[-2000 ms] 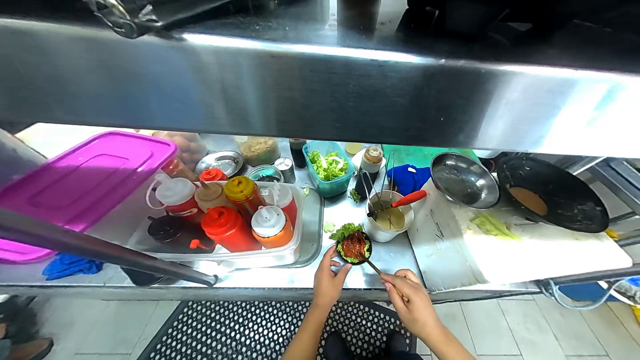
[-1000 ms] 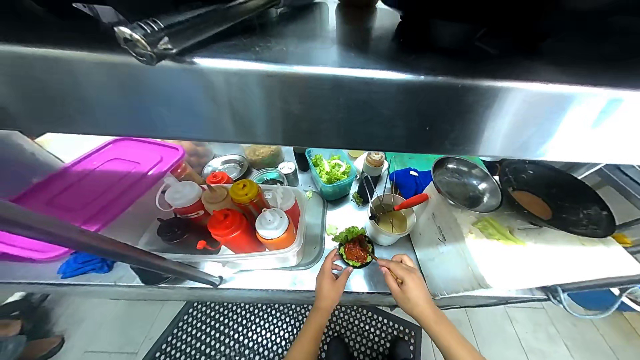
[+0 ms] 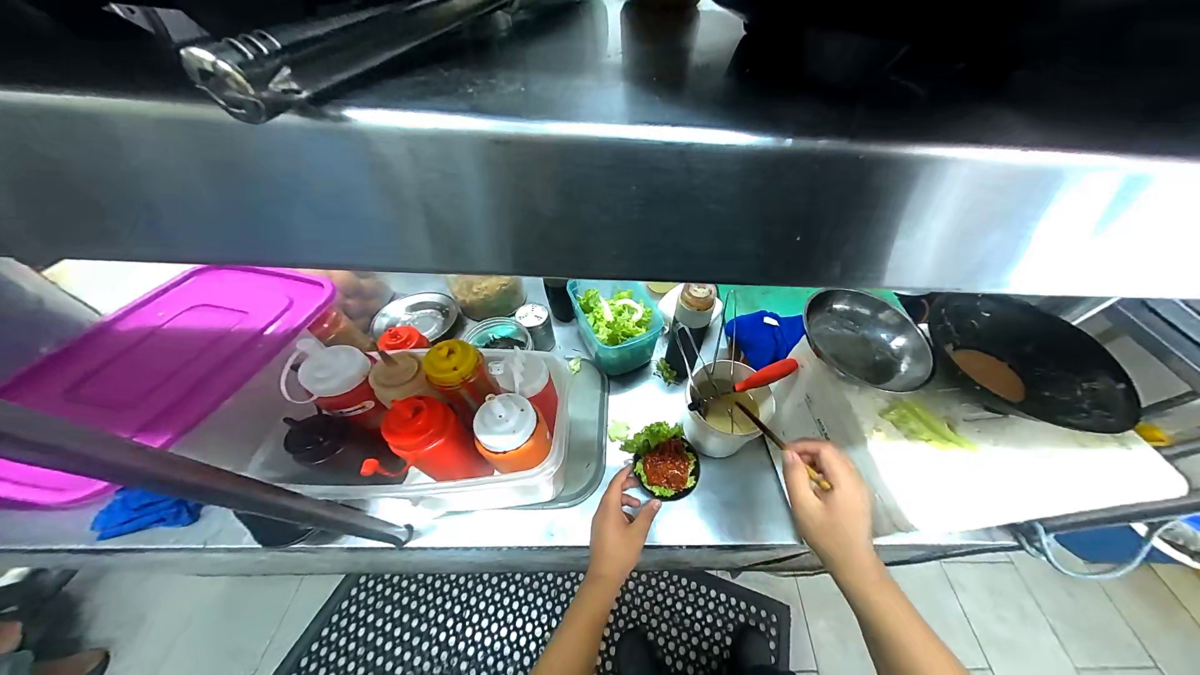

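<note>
My left hand (image 3: pixel 621 525) touches the near-left rim of a small black bowl (image 3: pixel 692 480) on the steel counter. Red-sauced food (image 3: pixel 667 463) lies in the bowl on green lettuce (image 3: pixel 653 436), which sticks out past the far rim. My right hand (image 3: pixel 832 502) grips a thin brown utensil (image 3: pixel 771 429), its tip over or in the white container (image 3: pixel 720 441) of cloudy liquid behind the bowl. Several metal utensils and one with a red handle (image 3: pixel 767 375) also stand in that container.
Squeeze bottles (image 3: pixel 436 441) fill a clear plastic tub (image 3: pixel 539 487) on the left, beside a magenta lid (image 3: pixel 169 347). A lettuce container (image 3: pixel 619 354) stands behind. To the right are a white cutting board (image 3: pixel 1012 478), a steel bowl (image 3: pixel 868 339) and a black wok (image 3: pixel 1031 366). A steel shelf (image 3: pixel 600 197) spans above.
My right hand has moved away from the black bowl to the right, bringing the utensil's tip to the white container. My left hand remains at the bowl.
</note>
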